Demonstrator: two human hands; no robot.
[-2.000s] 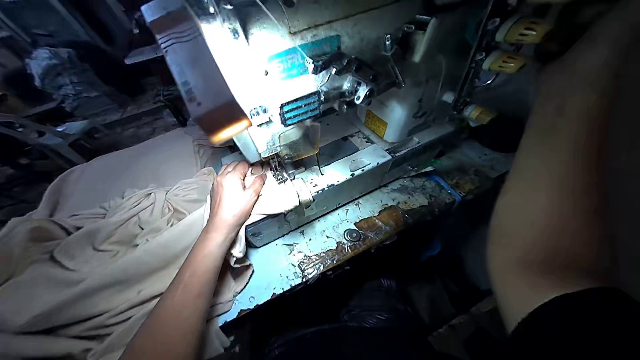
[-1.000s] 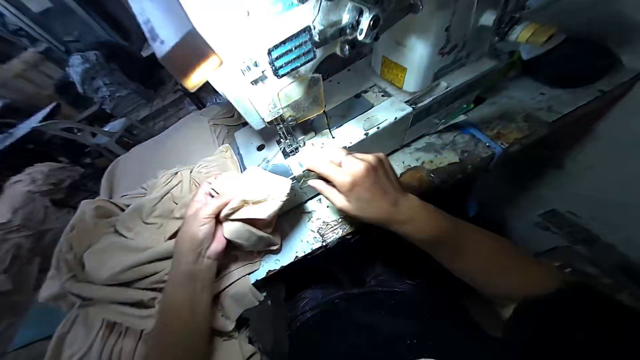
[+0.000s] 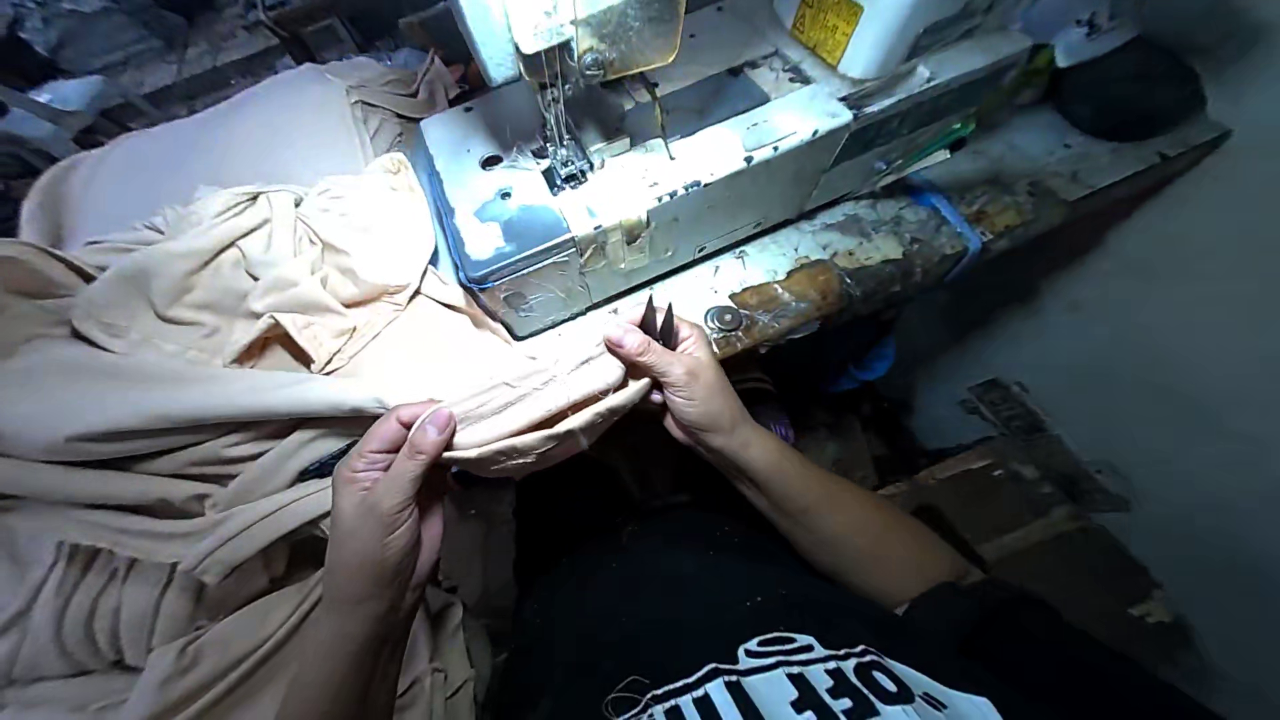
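Observation:
Both hands stretch a seamed edge of beige fabric [image 3: 540, 400] between them, in front of the industrial sewing machine [image 3: 640, 220]. My left hand [image 3: 395, 480] pinches its left end between thumb and fingers. At the right end, my right hand [image 3: 685, 380] grips the cloth and also holds small thread snips [image 3: 658, 320], whose two dark pointed blades stick up, slightly apart. The handles of the snips are hidden in the palm. The presser foot [image 3: 568, 170] is beyond the hands, with no beige fabric under it.
A large heap of beige fabric [image 3: 230, 270] lies left of the machine and hangs toward the lap. The worn table edge [image 3: 780, 300] bears a round bolt [image 3: 724, 319] and a blue strap [image 3: 950, 225]. A dark round object [image 3: 1130, 90] sits at the far right.
Both hands have come away from the needle area toward the body, bringing the fabric edge with them. The edge is now spread between the hands, and snip blades show in my right hand.

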